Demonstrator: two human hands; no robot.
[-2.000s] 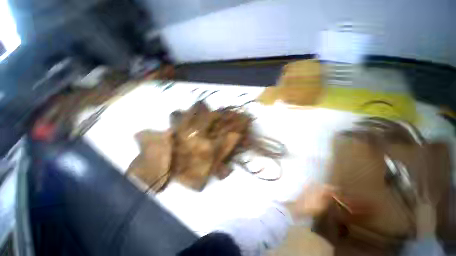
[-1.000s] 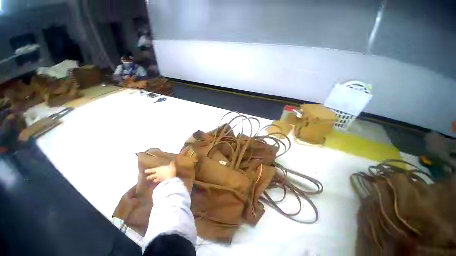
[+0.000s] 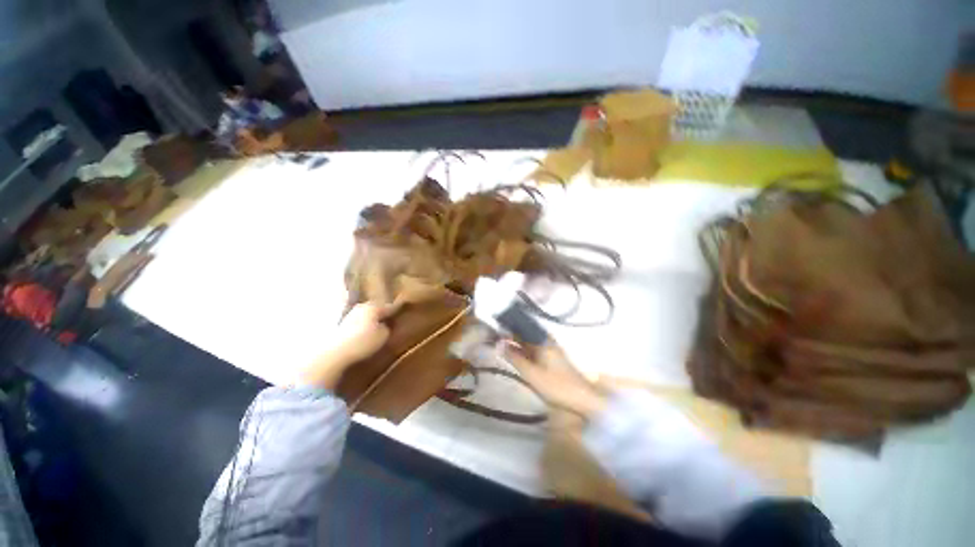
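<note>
A brown bag body point(image 3: 419, 358) lies at the near edge of the table, with a pale line along its opening. My left hand point(image 3: 361, 333) is at its left side, fingers on the bag's upper edge. My right hand point(image 3: 547, 369) holds a hammer point(image 3: 519, 321), blurred, with a dark part and a bright white part, over the right side of the bag. A thin dark brown strap loop curves out near my right wrist. Behind the bag, a heap of strapped brown bags point(image 3: 449, 235) lies with loops spreading right.
A tall stack of brown bags point(image 3: 845, 310) stands at the right, beside a pale tan board point(image 3: 738, 427). Behind are a tan block-like piece point(image 3: 633, 134), a white basket point(image 3: 706, 75) and a yellow sheet point(image 3: 748, 163). A person point(image 3: 246, 115) is at the far left.
My left hand has moved from the heap's left side to the near bag. My right hand has come into view with the hammer. The camera view has shifted, showing more of the right stack.
</note>
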